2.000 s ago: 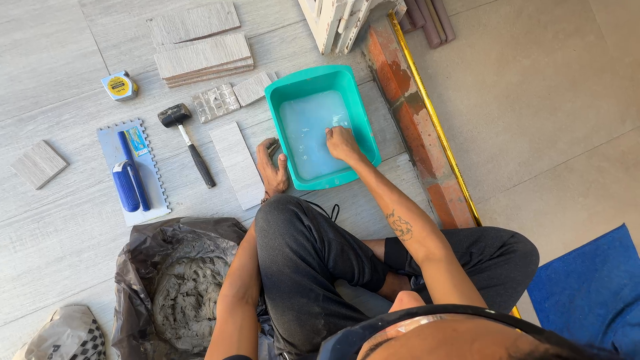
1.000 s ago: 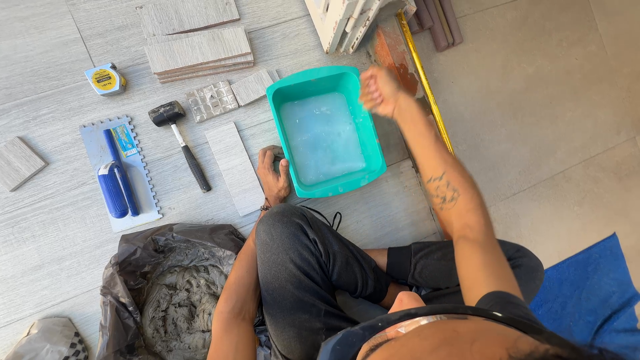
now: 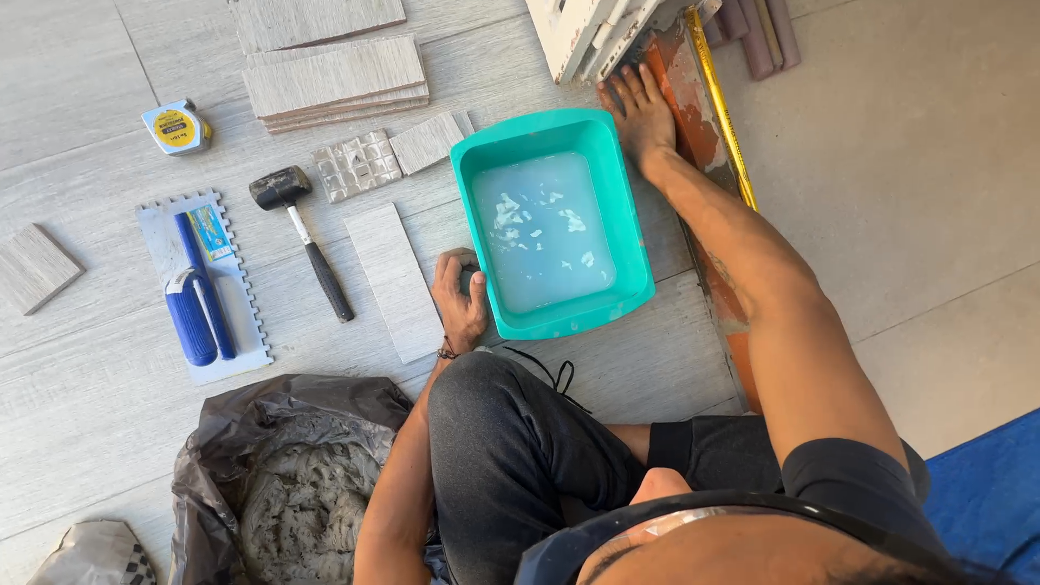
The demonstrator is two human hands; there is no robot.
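Observation:
A teal plastic basin (image 3: 561,321) of cloudy water stands on the floor before my crossed legs. My left hand (image 3: 461,296) rests by its left wall, fingers curled with the thumb near the rim; what it grips is hard to tell. Palm down and fingers spread, my right hand (image 3: 640,114) lies at the far end of the brick strip (image 3: 699,142), beside a white slatted object (image 3: 589,32). Left of the basin lie a cut tile strip (image 3: 394,280), a rubber mallet (image 3: 305,244) and a blue-handled notched trowel (image 3: 203,292). A black bag (image 3: 211,455) holds grey mortar (image 3: 313,512).
Stacked wood-look tiles (image 3: 337,77), a tile piece lying underside up (image 3: 357,166) and a tape measure (image 3: 177,128) lie farther off. Yellow edging (image 3: 721,114) runs along the brick strip. A loose tile (image 3: 36,268) is far left; a blue sheet (image 3: 987,496) lies at right.
My right hand has moved out of the basin, up past its right rim, and now rests on the floor by the brick strip. My left hand has stayed beside the basin.

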